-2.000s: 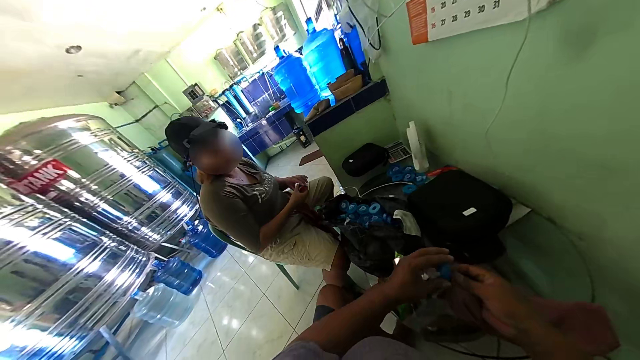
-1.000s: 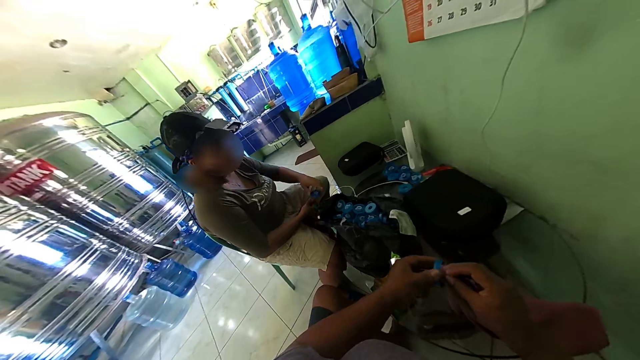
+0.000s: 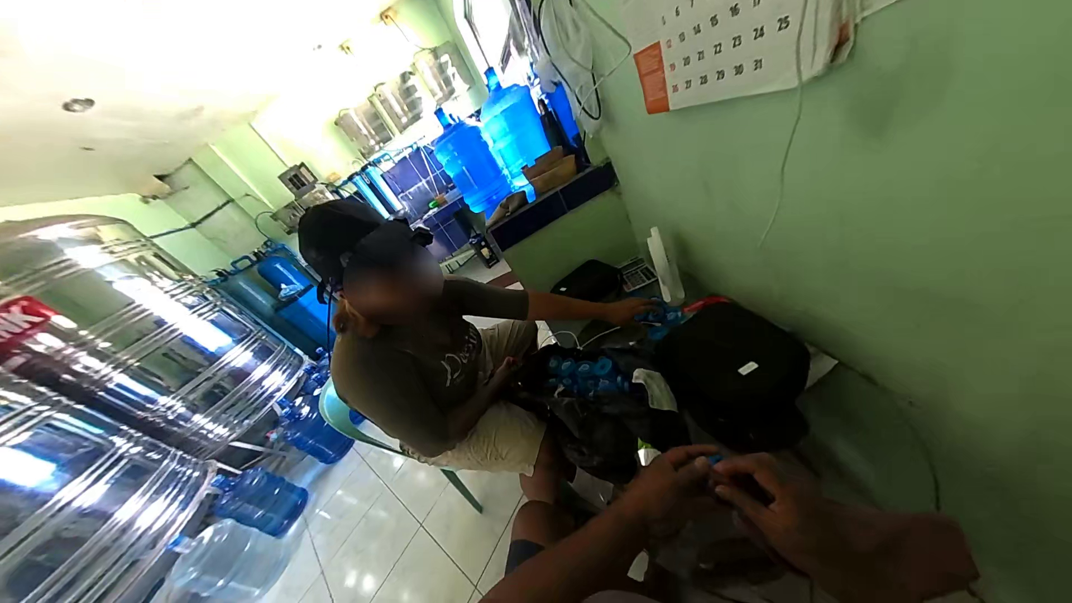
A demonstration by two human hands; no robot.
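Observation:
My left hand (image 3: 670, 490) and my right hand (image 3: 766, 494) meet at the lower right, fingertips together around a small blue bottle cap (image 3: 714, 460). Only a bit of the cap shows between the fingers. Beyond my hands, a black plastic bag (image 3: 586, 427) lies with its mouth spread, and many blue caps (image 3: 586, 373) show in it. Another group of blue caps (image 3: 662, 316) lies behind it, beside a black zippered case (image 3: 729, 360).
A person (image 3: 419, 352) sits on a green plastic chair (image 3: 339, 412), one arm stretched to the farther caps. Large water jugs (image 3: 314, 431) stand on the tiled floor by steel tanks (image 3: 151, 318). A green wall (image 3: 921, 251) rises at the right.
The seated person has stretched an arm out to the caps beside the black case; one second ago both their hands were together near their lap. My hands stay together around a cap.

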